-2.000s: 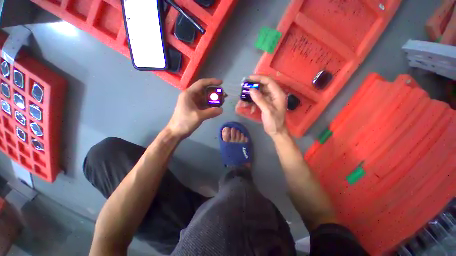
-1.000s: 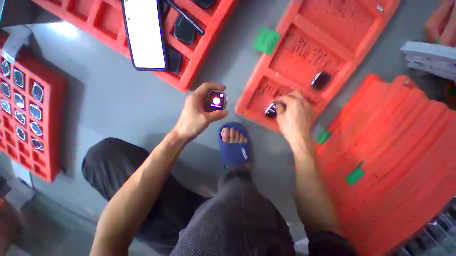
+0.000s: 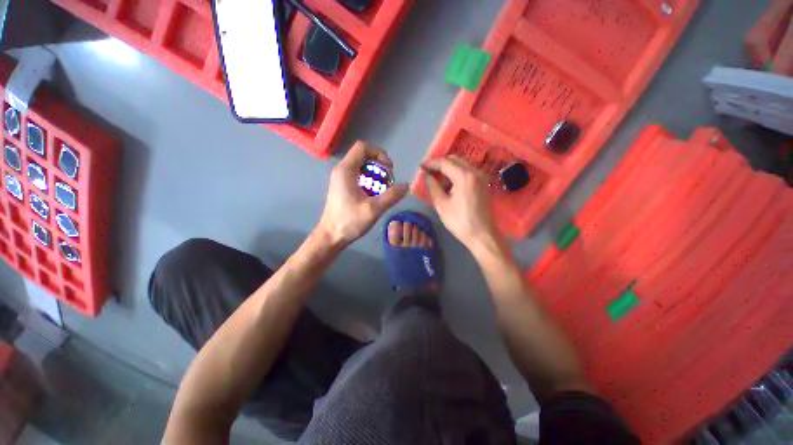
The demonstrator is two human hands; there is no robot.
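Note:
My left hand (image 3: 352,195) holds a smartwatch unit (image 3: 375,178) with a lit screen between thumb and fingers, above the floor. My right hand (image 3: 461,195) is over the near left corner of the four-compartment foam tray (image 3: 500,69); its fingertips are close together and I cannot tell if anything is between them. One dark watch unit (image 3: 514,176) lies in the nearest compartment, beside my right hand. Another dark unit (image 3: 563,136) lies in the compartment beyond it. A green sticky note (image 3: 468,67) is on the tray's left edge.
A smartphone (image 3: 252,61) with a white screen and a black marker pen (image 3: 322,28) lie on the upper-left foam tray (image 3: 343,104). A multi-cell foam tray (image 3: 87,209) of watches is at far left. Stacked foam trays (image 3: 678,278) are at right, near a grey metal piece (image 3: 752,100).
My right hand has set a watch unit in the nearest compartment and moved back left toward my left hand. The screen in my left hand shows a different pattern.

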